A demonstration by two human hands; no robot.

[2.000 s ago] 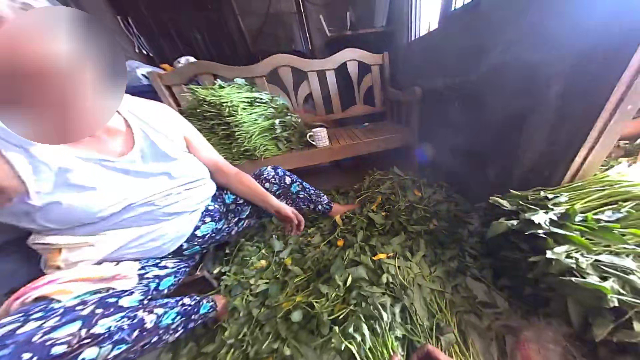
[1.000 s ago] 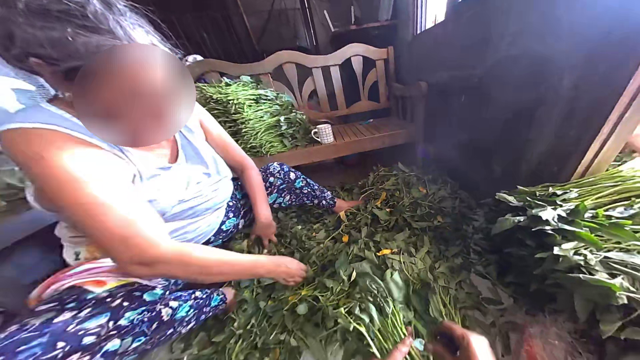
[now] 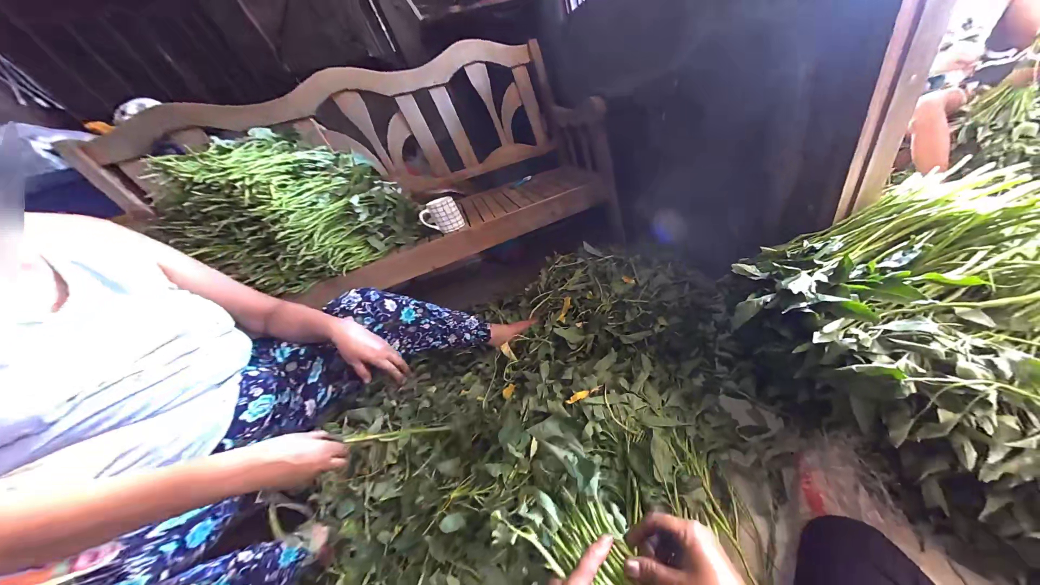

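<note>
At the bottom of the view, my left hand shows mostly as a finger against a bunch of green leafy stems. My right hand is at the right side of the same bunch, its fingers curled by the stems. Together they hold the bunch, leaves pointing away from me. Around and beyond it spreads a large heap of loose leafy greens with a few yellow leaves.
A co-worker in floral trousers sits at the left, one hand at a stem. Behind stands a wooden bench with stacked greens and a checkered mug. More greens are piled at the right, beside a wooden post.
My hands, barely in view two seconds ago, now show more fully at the bunch. The co-worker leaned forward over the heap, then drew the reaching hand back to the left.
</note>
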